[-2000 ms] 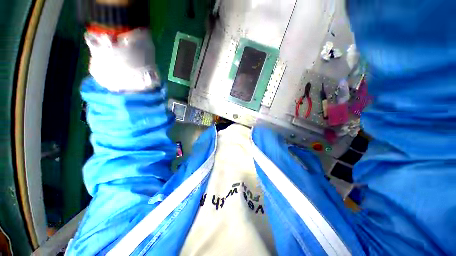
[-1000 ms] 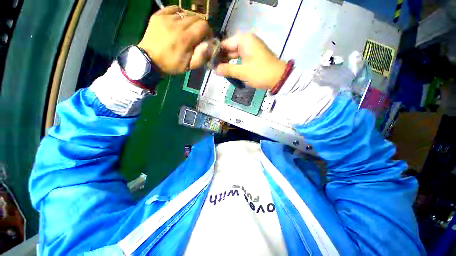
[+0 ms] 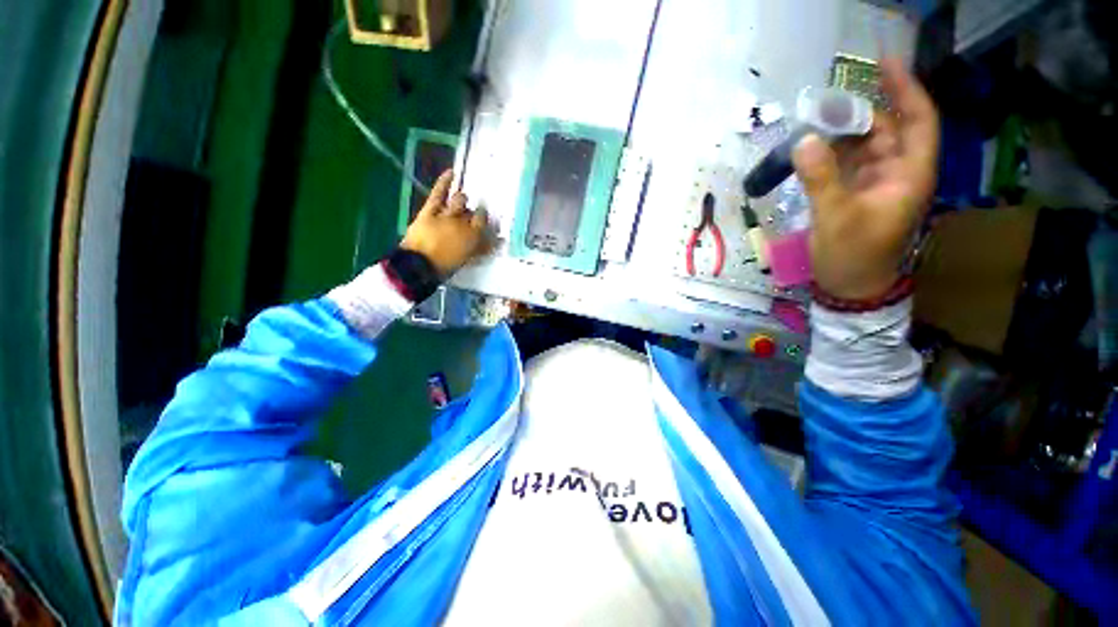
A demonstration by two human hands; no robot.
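My right hand (image 3: 868, 202) holds a dark, tube-like tool (image 3: 777, 164) with a pale, wide end between thumb and fingers, above the right side of the white machine bed (image 3: 687, 74). The fingers are blurred. My left hand (image 3: 450, 233) rests on the bed's left edge, with nothing seen in it. A teal-framed fixture (image 3: 590, 202) lies on the bed between my hands. Red-handled cutters (image 3: 706, 241) lie to its right. A pink pad (image 3: 791, 257) is partly hidden by my right hand.
A second teal frame (image 3: 411, 184) lies left of the bed. A beige-framed box (image 3: 390, 22) is at the top left. A red button (image 3: 763, 347) is on the front edge. A cardboard box (image 3: 975, 276) stands at the right.
My hands were together over the fixture and have moved apart. The left came down to the bed's edge. The right moved right and now shows the dark tool.
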